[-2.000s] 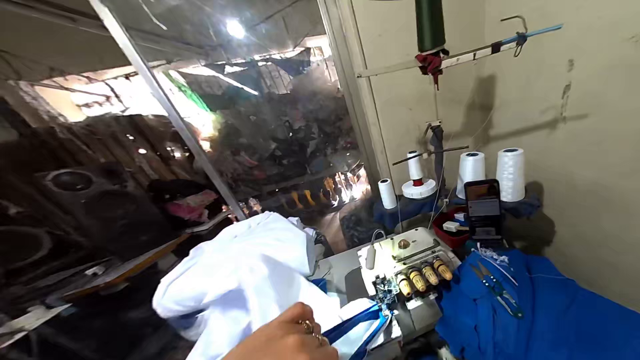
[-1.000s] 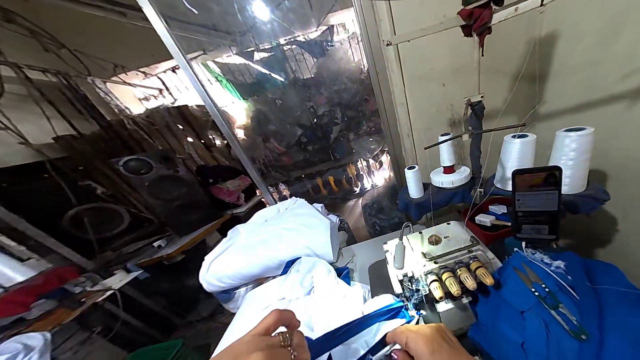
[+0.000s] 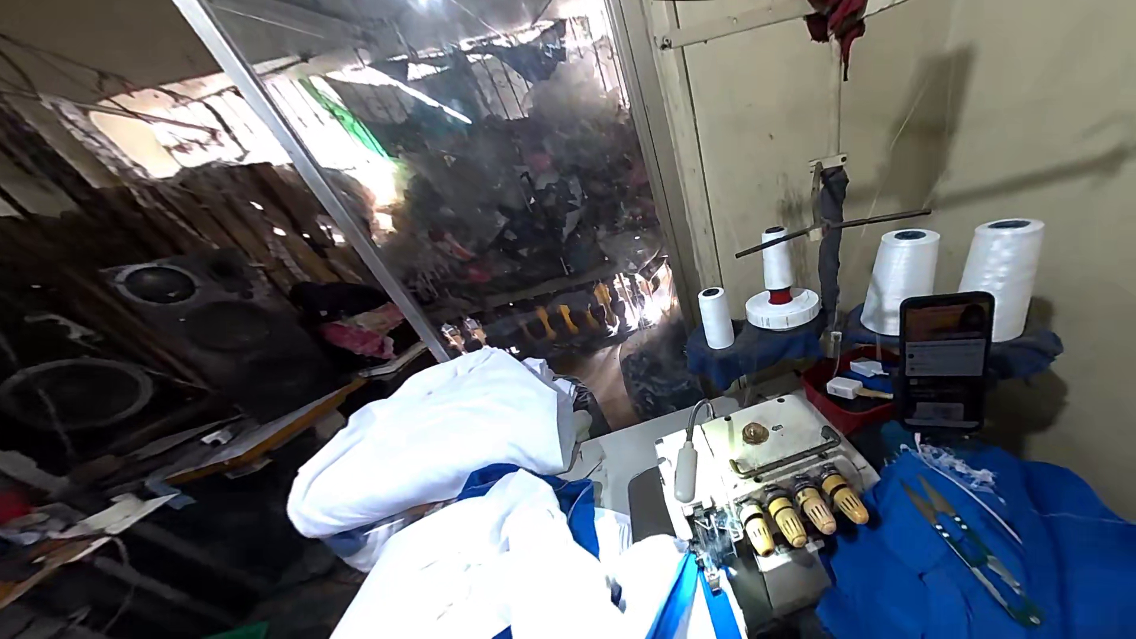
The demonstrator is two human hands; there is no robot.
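Neither of my hands shows in the head view now. An overlock sewing machine (image 3: pixel 768 453) stands at the lower middle right, with several yellowish tension dials (image 3: pixel 803 515) along its front. Blue fabric strips (image 3: pixel 679 599) and white cloth lie at its presser foot (image 3: pixel 713 577). To the left, white fabric (image 3: pixel 444 435) is heaped on the machine table (image 3: pixel 621 444), with blue trim (image 3: pixel 581 515) showing between its folds. Green-handled thread snips (image 3: pixel 976 559) rest on the blue fabric (image 3: pixel 914 568) right of the machine.
White thread cones (image 3: pixel 901 284) stand behind the machine. A smartphone (image 3: pixel 945 364) is propped upright before them, beside a red tray (image 3: pixel 848 417) of small items. A glass panel's metal frame (image 3: pixel 311 177) rises behind the table. Dark loudspeakers (image 3: pixel 204 319) stand at the left.
Both hands, at the blue strip and white cloth near the presser foot one second ago, have left the view. The camera view has shifted since the first frame.
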